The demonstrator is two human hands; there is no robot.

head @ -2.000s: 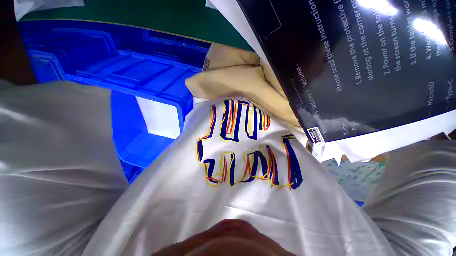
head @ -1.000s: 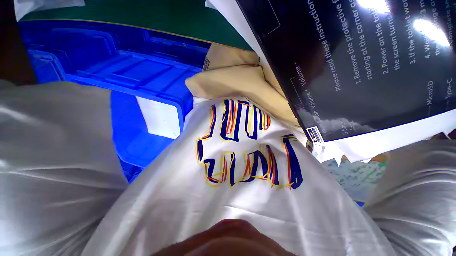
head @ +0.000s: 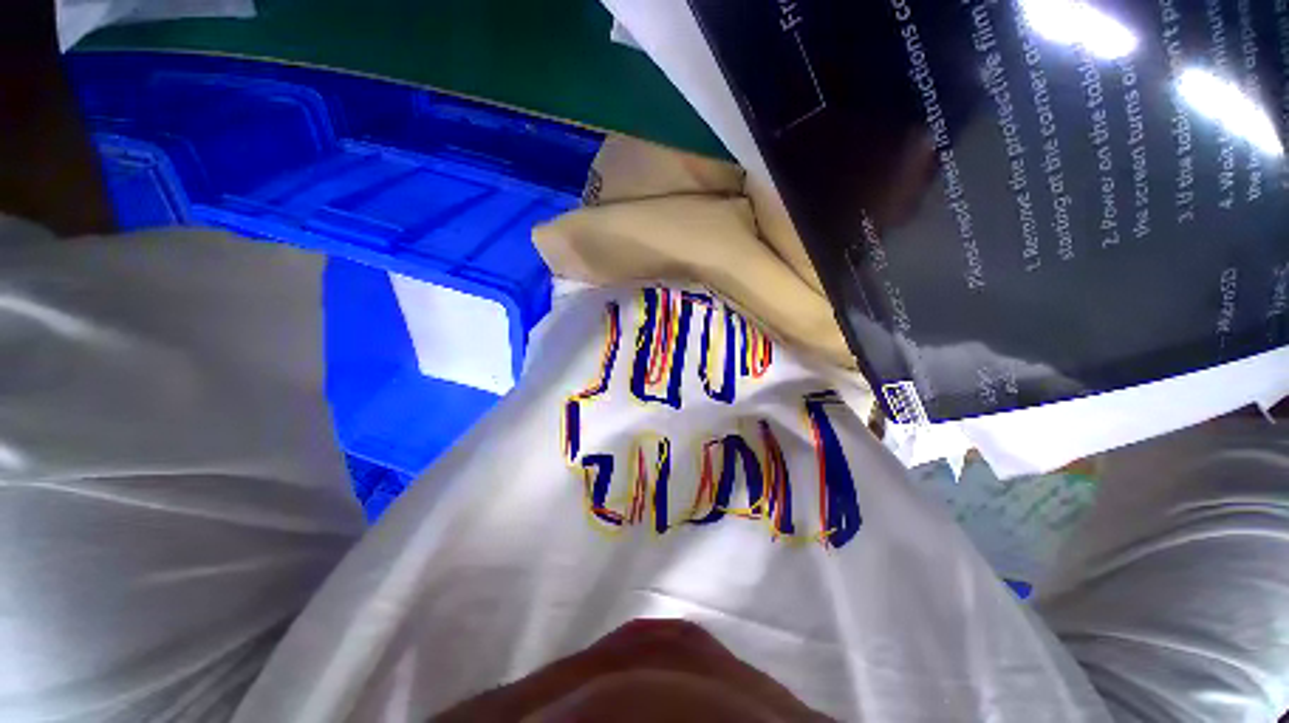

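Observation:
A glossy black sheet or tablet face [head: 1046, 212] with white instruction text lies at the upper right, cut off by the top and right edges. Two bright lamp reflections show on it. A small white barcode label [head: 901, 401] sits at its near corner. White backing sheets [head: 1117, 428] stick out beneath it along its near side and far left side. Neither my left hand nor my right hand can be made out in the picture.
A green bench mat [head: 424, 50] spans the top. Blue crates [head: 410, 212] stand to the left below it, one with a white item [head: 460, 332] inside. A white piece [head: 156, 14] lies at the top left. My beige trousers [head: 679, 240] and printed white T-shirt fill the middle.
The black sheet, the crates and the clothing all appear slightly lower and further right, as if the view has shifted. No thing has clearly been moved.

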